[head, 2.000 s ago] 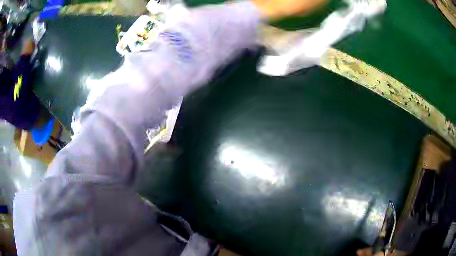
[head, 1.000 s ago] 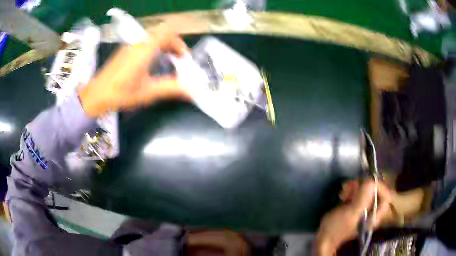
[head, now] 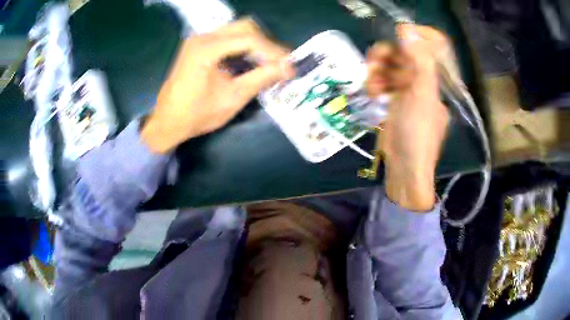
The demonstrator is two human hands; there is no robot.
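A white socket housing [head: 306, 140] with a green circuit board [head: 328, 103] in it is tilted over the mat. My left hand [head: 212, 78] pinches its upper left edge. My right hand [head: 415, 106] is at its right side, blurred, closed around what looks like the soldering iron; the iron's body and tip are mostly hidden. A grey cable [head: 484, 156] loops behind that hand. A brass contact strip [head: 370, 164] hangs below the housing beside my right wrist, at the end of a white wire [head: 350, 145].
Another white housing [head: 94, 119] and crinkled clear plastic [head: 42, 131] lie at the left. A clear plastic bundle [head: 203, 14] is beyond my left hand. A black bin [head: 487, 244] with brass strips [head: 522, 244] is at lower right, a cardboard tray [head: 522, 125] above it.
My left hand has brought the housing nearer and to the right. My right hand has come up from the lower right to the housing. The brass strip now hangs at its lower side.
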